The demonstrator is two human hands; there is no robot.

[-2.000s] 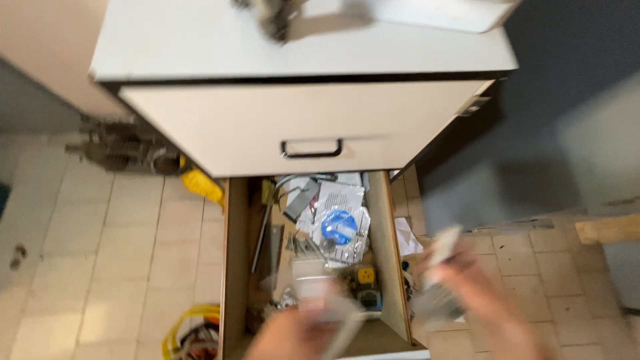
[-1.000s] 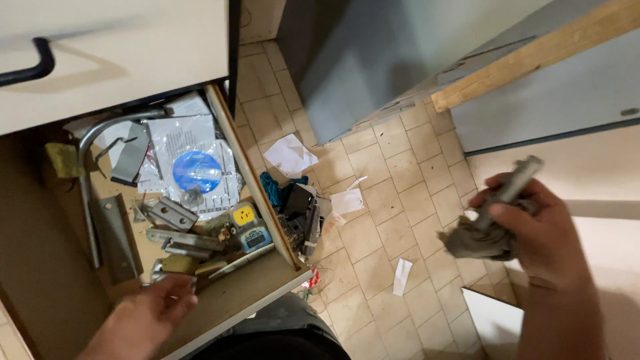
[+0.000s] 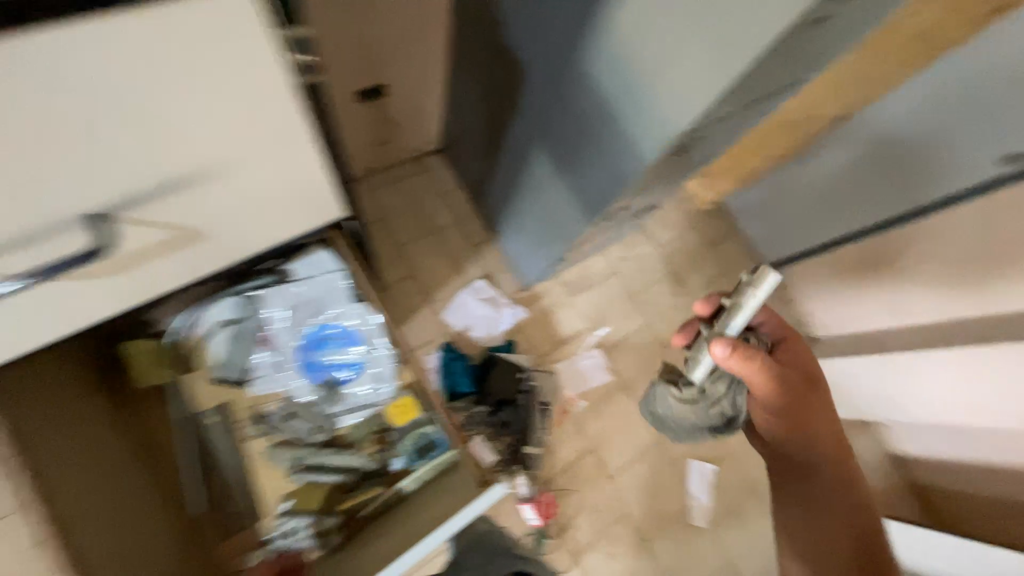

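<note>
My right hand (image 3: 752,360) is closed around a short metal bar or tube (image 3: 740,320) and a grey, crumpled piece that looks like cloth (image 3: 696,404). Only blurred fingertips of my left hand (image 3: 280,564) show at the bottom edge, at the near end of the open drawer (image 3: 432,524); what they touch cannot be made out. Inside the drawer lie a clear plastic packet with a round blue label (image 3: 330,354), metal hardware pieces (image 3: 320,460), a flat metal strip (image 3: 228,456) and a small device with a yellow part (image 3: 402,410).
Above the open drawer is a closed drawer front with a dark handle (image 3: 100,236). On the tiled floor lie crumpled paper (image 3: 482,310), a pile of dark items (image 3: 500,396) and a paper strip (image 3: 701,492). A wooden bar (image 3: 840,104) slants across the upper right by grey panels.
My left hand, seen over the near end of the drawer a second ago, is now mostly below the frame. My right hand still holds the metal piece and the grey bundle.
</note>
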